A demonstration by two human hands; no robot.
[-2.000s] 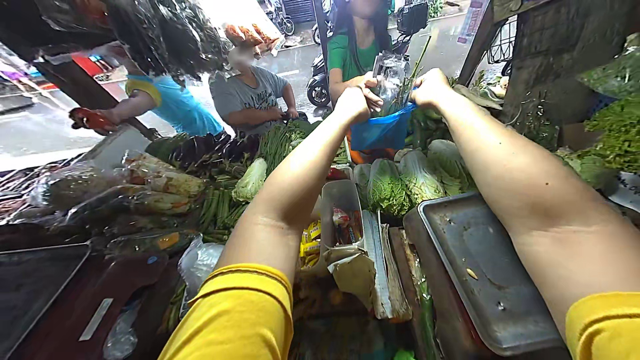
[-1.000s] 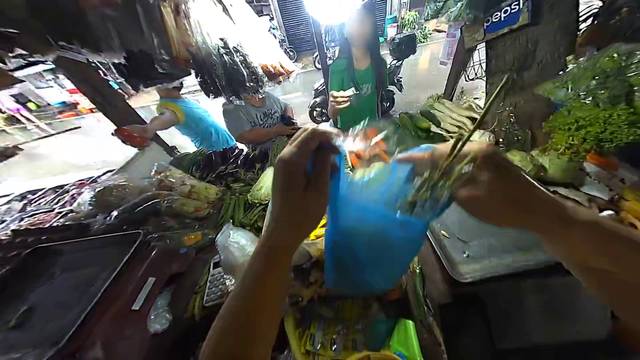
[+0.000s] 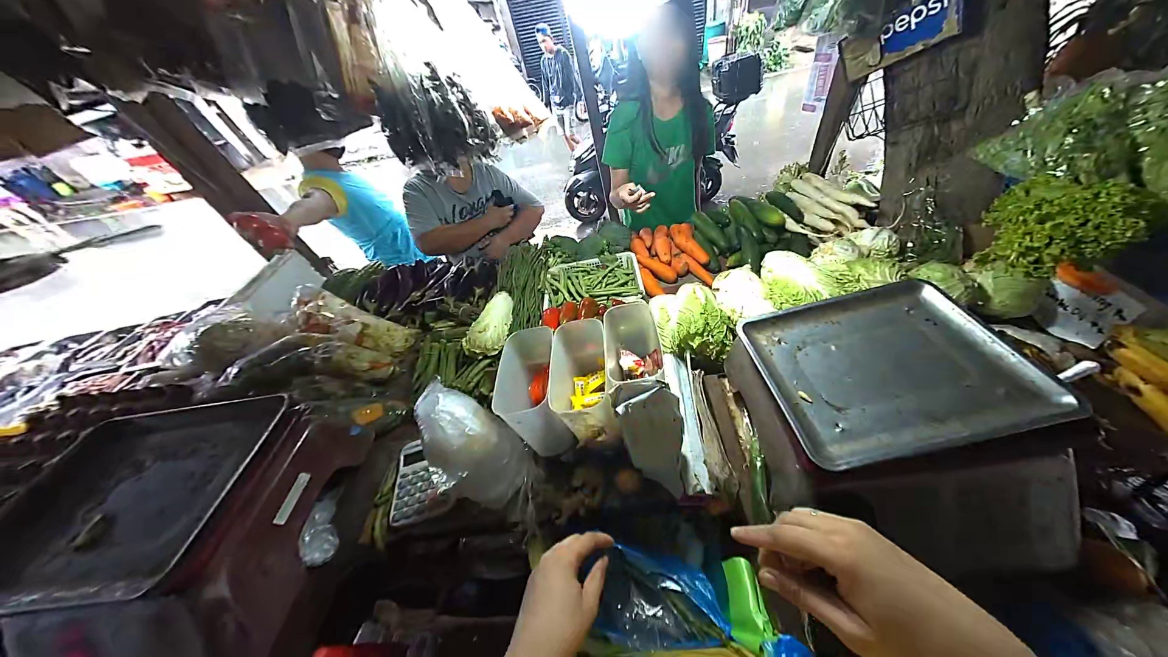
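A blue plastic bag with greens inside lies low at the front, between my two hands. My left hand is at the bag's left edge, thumb and fingers curved; whether it grips the film is unclear. My right hand hovers to the right with its index finger extended, above a bright green plastic item, and nothing shows in its fingers. Beyond the hands stand a bin with a red item, a bin with yellow packets and a bin with red and white packets.
A metal scale tray sits at right, a dark tray at left. A calculator is beside a clear plastic bag. Carrots, cucumbers and cabbages lie beyond. A person in green stands across the stall.
The blue bag, held up over the stall a second ago, is now low at the front. Both hands have come down and nearer, and my right hand has left the long green stalks it was at.
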